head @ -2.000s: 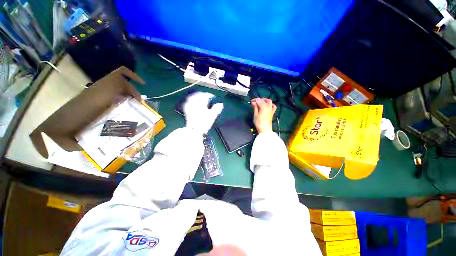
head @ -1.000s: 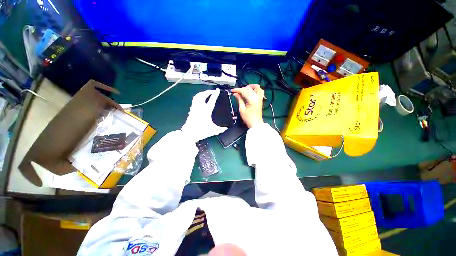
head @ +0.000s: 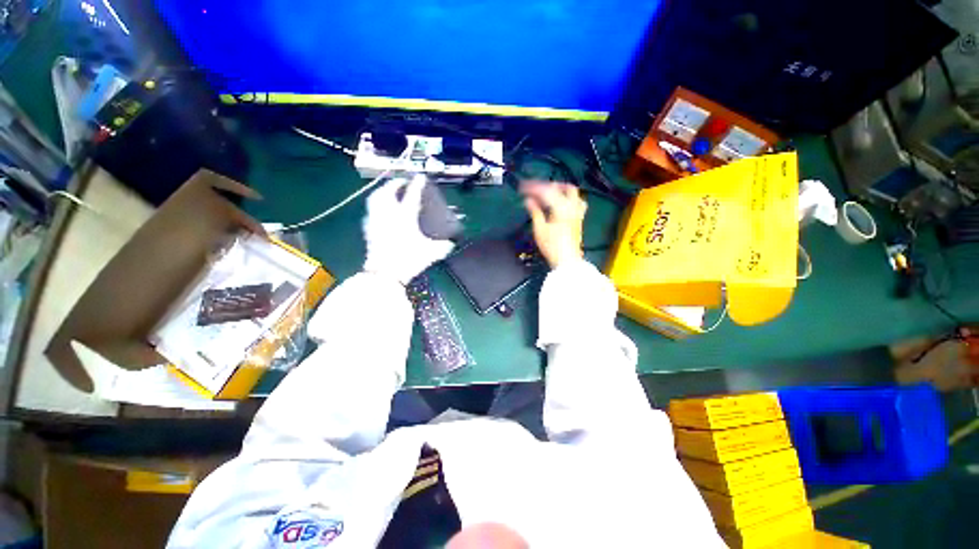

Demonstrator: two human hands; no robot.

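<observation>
My left hand (head: 399, 231), in a white glove, holds a dark flat receiver (head: 437, 212) on edge above the bench. My bare right hand (head: 555, 220) is a little to the right, above black cords; its fingers are blurred, and whether they hold a cord cannot be told. A second flat black receiver (head: 488, 270) lies on the green bench between and below my hands, with a small black plug (head: 505, 310) at its near corner. A slim remote control in a clear bag (head: 438, 330) lies left of it, near the bench's front edge.
Open yellow carton (head: 306, 302) with a bagged dark item at left. Yellow "Star" carton (head: 703, 231) at right. Power strip (head: 428, 158) and monitor (head: 408, 48) behind. Orange-red box (head: 698, 137) behind right. Stacked yellow boxes (head: 746, 461) and blue bin (head: 864, 432) below right.
My left hand has moved left with the receiver, and my right hand has come away from its edge to the right. The receiver on the bench is now more exposed.
</observation>
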